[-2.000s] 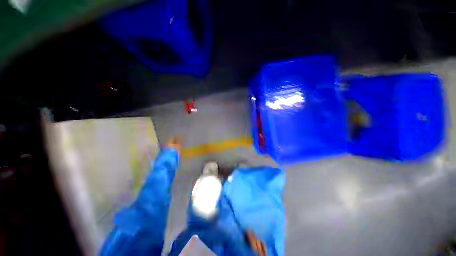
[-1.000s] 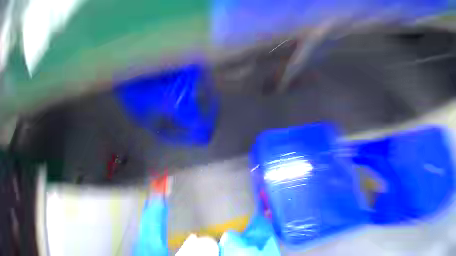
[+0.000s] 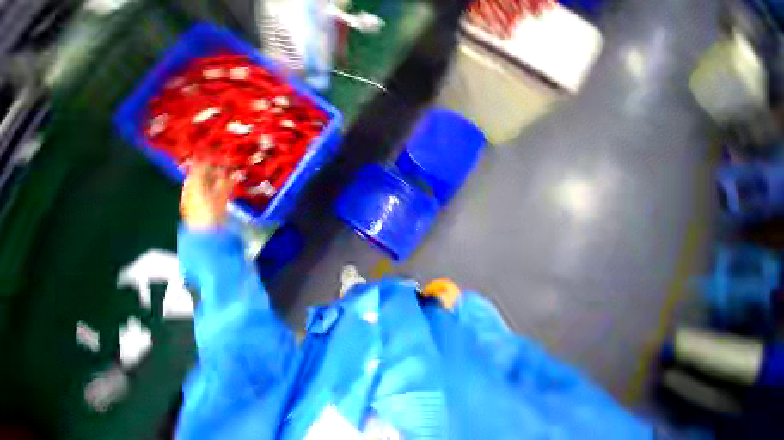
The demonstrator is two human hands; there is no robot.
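Note:
A blue plastic bin heaped with red spring clamps stands on the green bench. My left hand is at the bin's near edge, its fingers over the clamps; blur hides whether it grips one. My right hand is near my body at the front of my blue smock, small and partly covered by the sleeve; its fingers cannot be made out.
Two blue plastic stools stand on the grey floor beside the bench. Beyond them is a pale box with red clamps at its top. Crumpled white scraps lie on the green bench. Blurred blue shapes are at the right edge.
The view has swung from the floor to the bench. My left hand, earlier low near the floor with something red at it, is now up at the clamp bin.

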